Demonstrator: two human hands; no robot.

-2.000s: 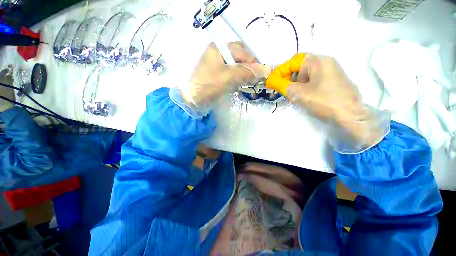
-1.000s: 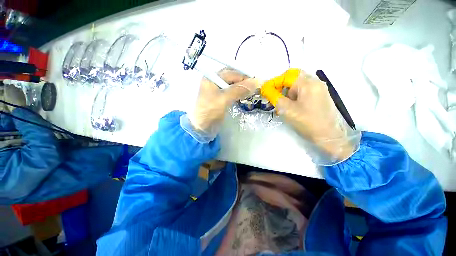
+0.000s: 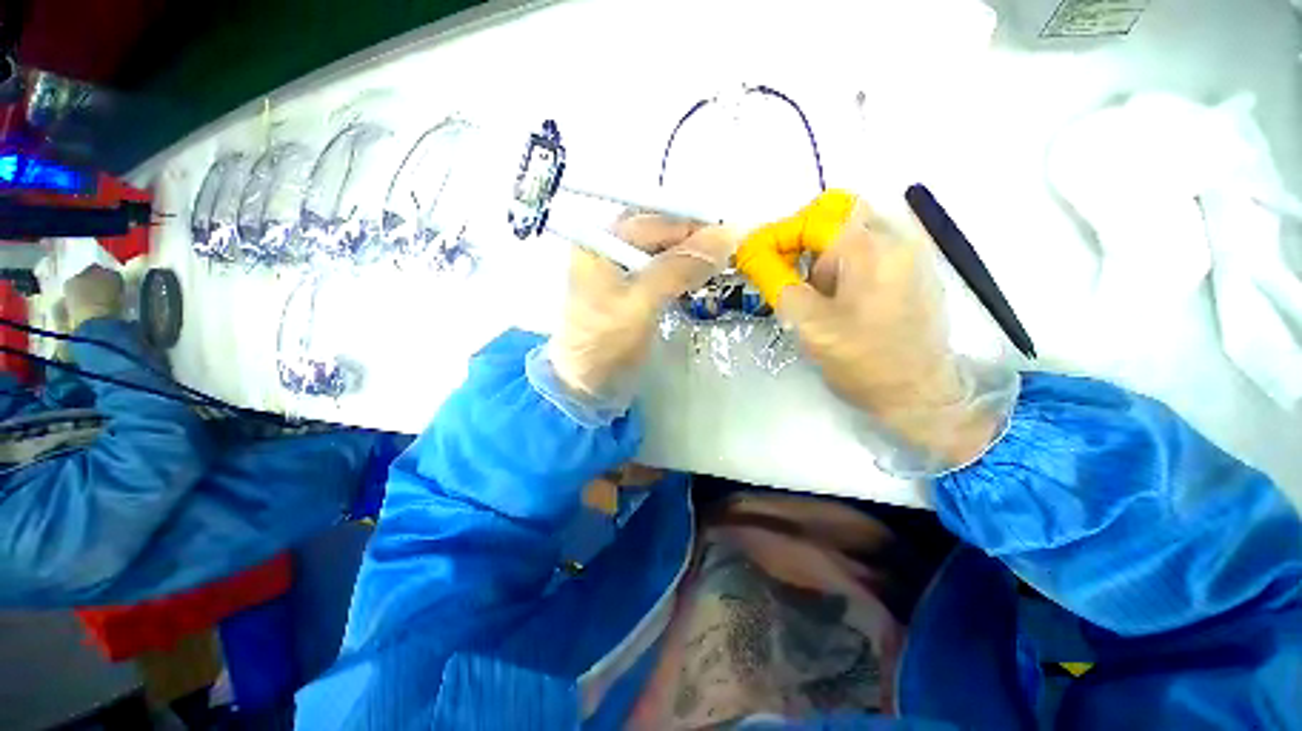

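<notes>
A headset-like unit [image 3: 725,300] with a thin dark arc lies on the white table, its silver and dark lower part partly hidden by my hands and resting on crinkled clear film. A silver-black module [image 3: 538,180] sticks out to the left on two pale strips. My gloved left hand [image 3: 628,307] pinches the strips near the unit. My gloved right hand [image 3: 871,314], with orange finger cots, is closed at the unit's right side; its fingertips touch the unit's area, but what they pinch is hidden. A slim black tool [image 3: 971,271] lies right of my right hand.
Several similar units [image 3: 343,214] stand in a row at the left, one more [image 3: 311,374] in front. A black oval object [image 3: 162,307] is at far left, beside another person's hand [image 3: 94,293] and blue sleeve. White crumpled cloths [image 3: 1157,214] lie at the right. A label is at top right.
The view has shifted, and the black tool, hidden two seconds ago, now shows fully. The module hangs more upright at the left. Another person's hand has appeared at far left. Both my hands stay at the unit.
</notes>
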